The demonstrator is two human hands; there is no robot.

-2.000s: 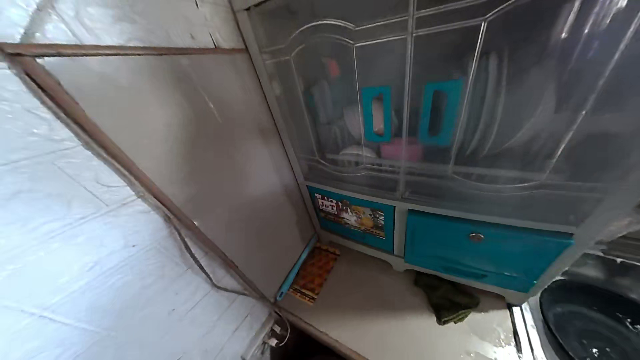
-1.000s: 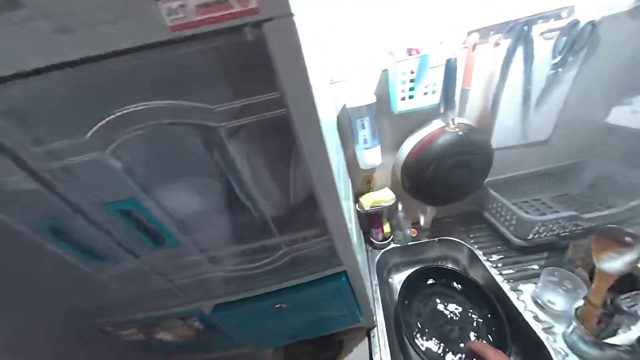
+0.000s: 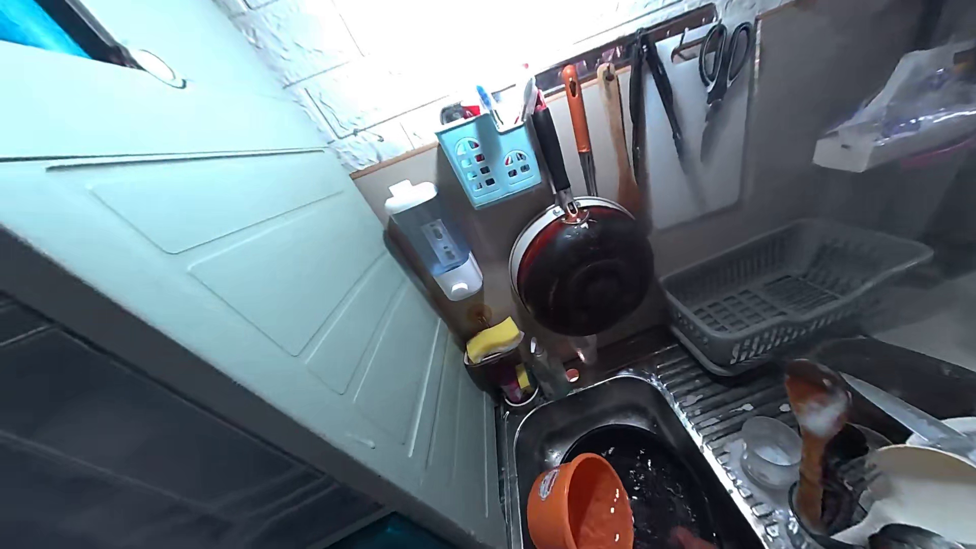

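Note:
An orange plastic tub or dipper (image 3: 563,505) with a label on its side is tilted over the near left part of the sink (image 3: 543,427), its mouth facing right. Behind and beside it, a wide black pan or basin (image 3: 648,457) lies in the sink, wet and glinting. Only blurred fingertips, seemingly of my right hand (image 3: 690,538), show at the bottom edge, over the black vessel and right of the orange tub. Whether they hold anything is hidden. My left hand is out of view, and what supports the tub cannot be seen.
Right of the sink, the ribbed drainboard (image 3: 698,404) bears a clear bowl (image 3: 770,451), a wooden spoon (image 3: 814,442) and dishes. A grey plastic rack (image 3: 793,286) stands behind. A frying pan (image 3: 587,267) and soap dispenser (image 3: 436,240) hang on the wall; a pale cabinet (image 3: 305,305) borders the left.
The view has swung from the cabinet to the sink. The orange tub now shows over the sink; it was not visible there one second ago.

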